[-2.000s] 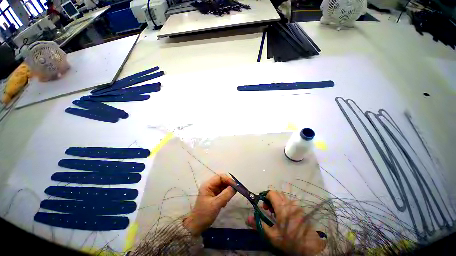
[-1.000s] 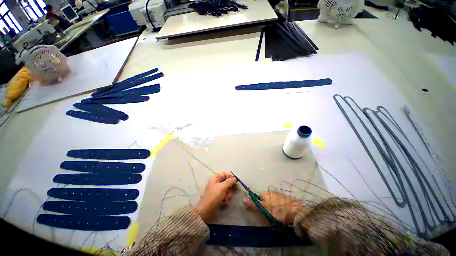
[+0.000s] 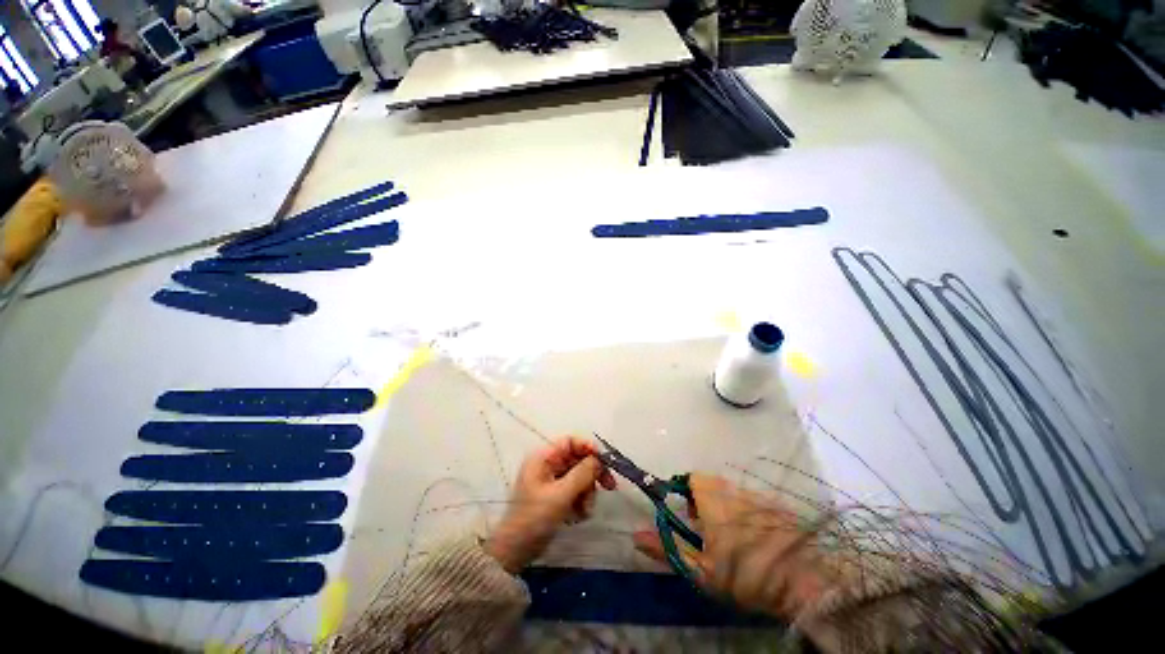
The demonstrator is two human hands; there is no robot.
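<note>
My left hand [image 3: 552,492] is above the beige sheet [image 3: 447,447] with its fingertips pinched; a fine thread runs from near them up and left. What exactly the fingertips hold is too small to tell. My right hand [image 3: 735,539] holds the scissors [image 3: 643,483] by their green loop handles. The scissor blades point up and left, their tips at my left fingertips. A navy strap [image 3: 613,597] lies across the sheet below my hands, its right end hidden by my right hand and sleeve.
A thread cone [image 3: 749,367] stands behind my hands. Navy tabs lie in a row [image 3: 224,505] at left, with a fanned heap [image 3: 288,256] behind. A single navy tab [image 3: 709,224] lies at top centre. Grey cord loops [image 3: 958,396] and many fine threads are at right.
The scissors' handles looked closed together a second ago and are spread apart now. The blade tips stay near my left fingertips. The whole view has shifted slightly.
</note>
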